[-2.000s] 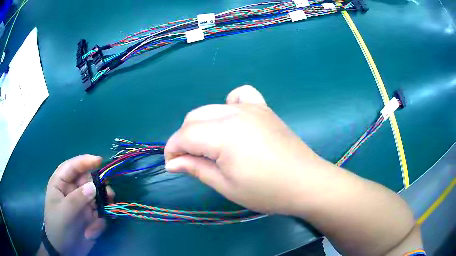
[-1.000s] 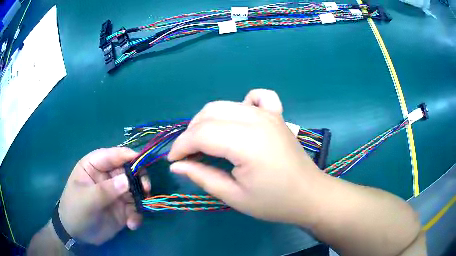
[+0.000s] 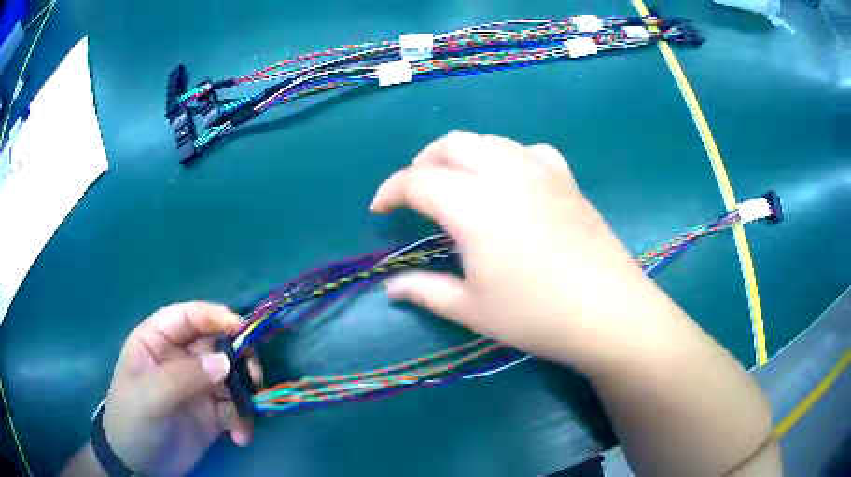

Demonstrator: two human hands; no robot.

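Observation:
My left hand holds a black connector housing between thumb and fingers. Two wire bundles leave it to the right: an upper dark bundle with purple, blue and yellow-black wires, and a lower orange and teal bundle. My right hand is over the upper bundle, thumb and fingers spread apart, with no wire gripped between them. The far part of the bundles is hidden under my right hand and forearm. A small black connector with a white label lies at the right end, past the yellow line.
Another harness lies farther up the green mat, black housings at both ends, white labels along it. A white paper sheet lies at the left. A yellow tape line runs down the right side. Clear plastic shows at the top right.
My right thumb and fingers have opened and the hand has moved right. The loose wires that fanned out near my left hand now run along the upper bundle. The view has also shifted.

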